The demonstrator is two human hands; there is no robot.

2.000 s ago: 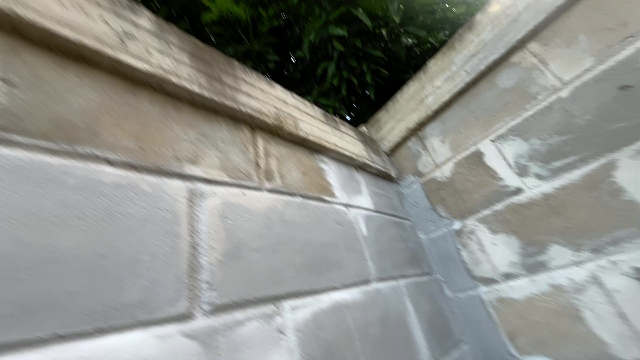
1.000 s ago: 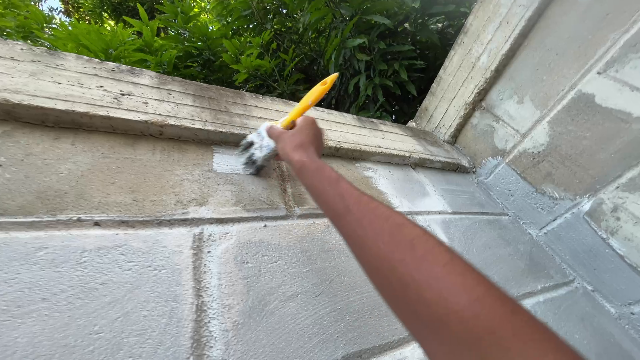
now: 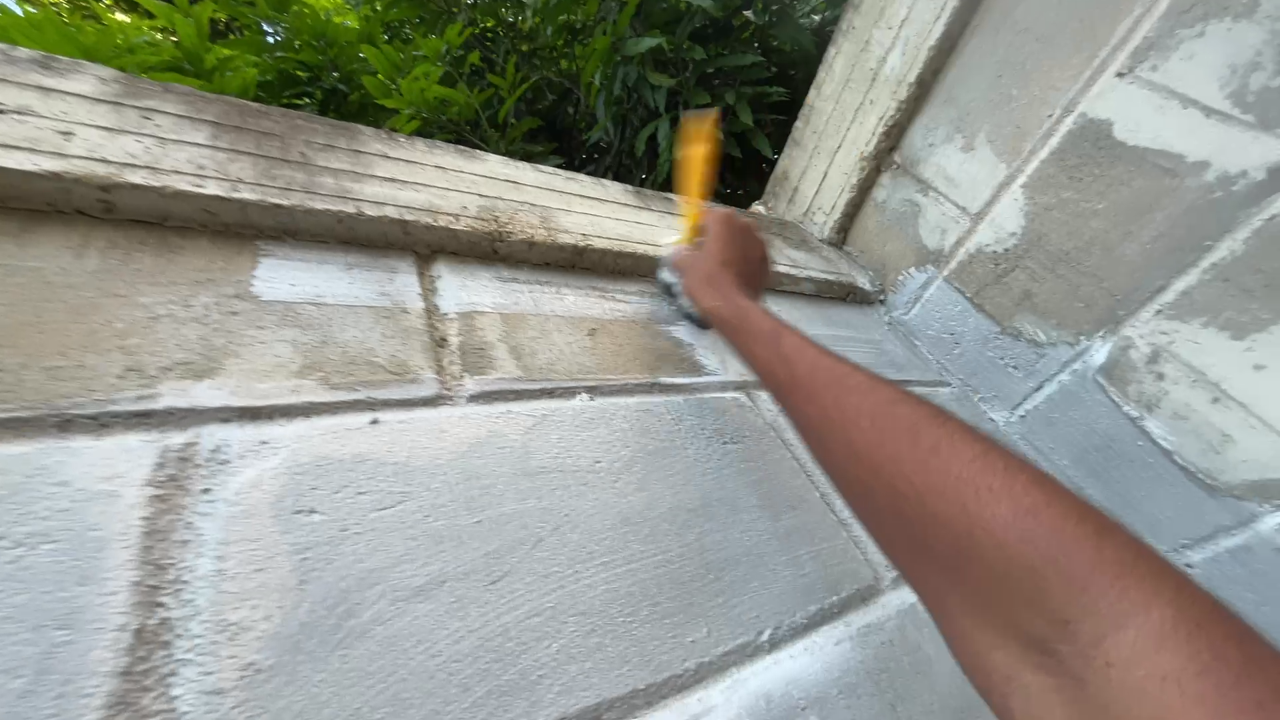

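Observation:
My right hand (image 3: 728,262) is closed around a paintbrush (image 3: 697,165) whose yellow handle points up and is blurred. The brush head, smeared with white and dark grey, is partly hidden by my fingers and is at the top course of the block wall (image 3: 540,520), just under the ledge. A wet white paint strip (image 3: 540,290) runs along the upper edge of that course, on both sides of a vertical mortar joint (image 3: 437,320). Bare tan block shows below the strip. My left hand is out of view.
A weathered concrete ledge (image 3: 330,175) tops the wall and meets a second concrete beam (image 3: 860,110) at the corner. The right-hand wall (image 3: 1120,230) has patchy white and grey coating. Green foliage (image 3: 480,70) grows behind the ledge.
My right hand has moved right along the wall with the brush, toward the corner. The white strip, a short patch one second ago, now stretches across the mortar joint.

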